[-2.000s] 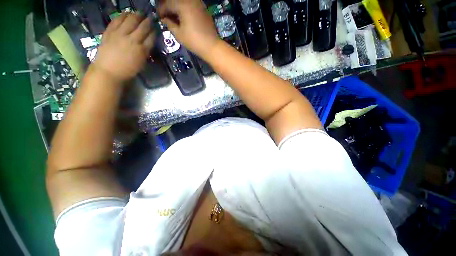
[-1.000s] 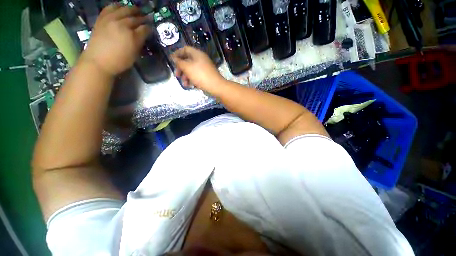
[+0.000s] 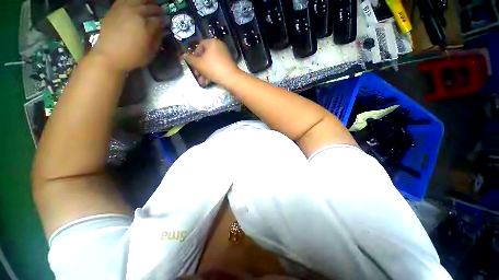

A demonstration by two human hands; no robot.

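Note:
Several long black lock panel housings [image 3: 256, 50] lie in a row, with silvery-white discs [image 3: 183, 27] in their upper parts. My right hand [image 3: 210, 61] is bare, its fingers curled over the lower part of the housing below one disc. Whether it grips the housing or a small part cannot be told. My left hand [image 3: 128, 35] is bare and bent over the housings to the left, with its back to the camera. Its fingertips are blurred and what they hold is hidden. Small green circuit boards [image 3: 176, 7] show at the housing tops.
Loose boards with white connectors [image 3: 54, 76] and a pale yellow strip [image 3: 65, 34] lie at the left. Bubble wrap [image 3: 189, 104] lies under the housings. A yellow tube [image 3: 399, 15] and printed sheets [image 3: 384, 46] are at the right. A blue crate [image 3: 432, 147] holds black parts beside the bench.
My right hand has come down from the housing tops to the lower part of one housing. My left hand has moved slightly up. The whole view has shifted a little.

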